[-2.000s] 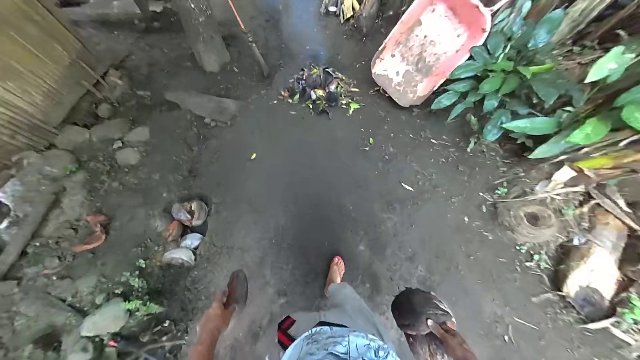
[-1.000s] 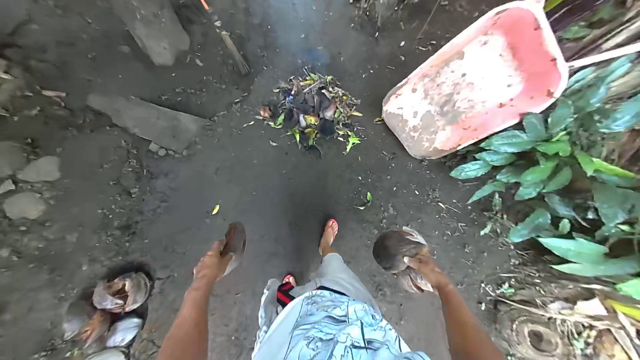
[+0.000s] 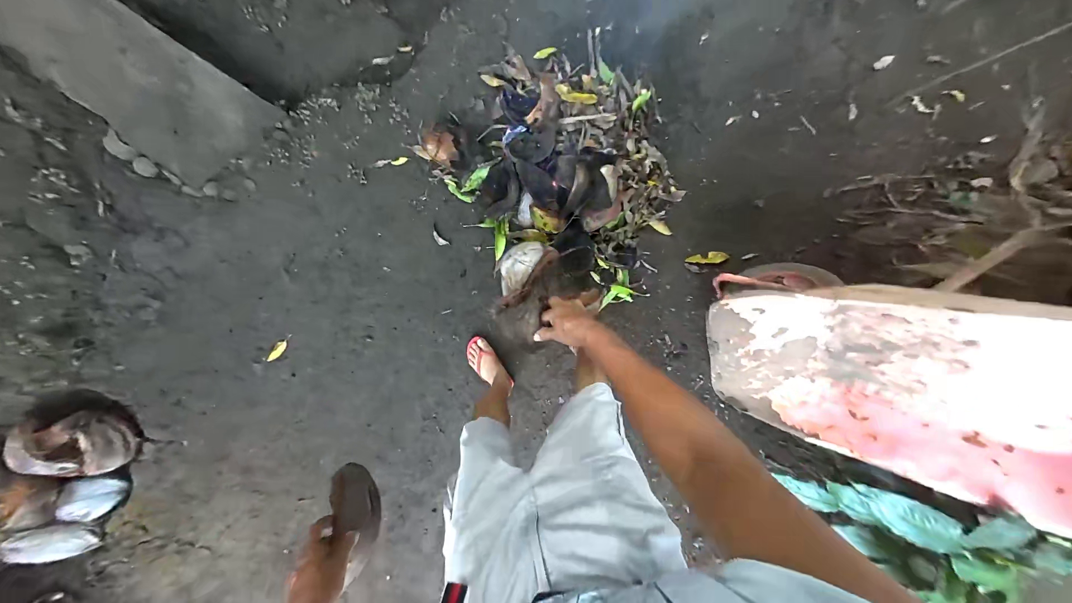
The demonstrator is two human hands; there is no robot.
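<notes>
My right hand (image 3: 569,321) reaches down in front of my feet, its fingers on a brown coconut husk piece (image 3: 523,318). A paler husk piece (image 3: 521,266) lies against it, at the near edge of a heap of husks, dry leaves and green leaves (image 3: 557,159). A small orange glow shows among the dark husks in the heap. Low in the view, left of my legs, my left hand (image 3: 322,561) holds a dark, curved coconut husk piece (image 3: 356,507) by its side.
A worn red and white wheelbarrow tray (image 3: 888,394) lies at the right, above green leafy plants (image 3: 930,536). More coconut husks (image 3: 75,444) are piled at the lower left. A flat stone slab (image 3: 159,92) lies at the upper left, and dry branches (image 3: 1022,209) at the upper right.
My right hand has moved forward and down to the heap's near edge with husk pieces. My left hand still holds its husk. The view has moved closer to the heap.
</notes>
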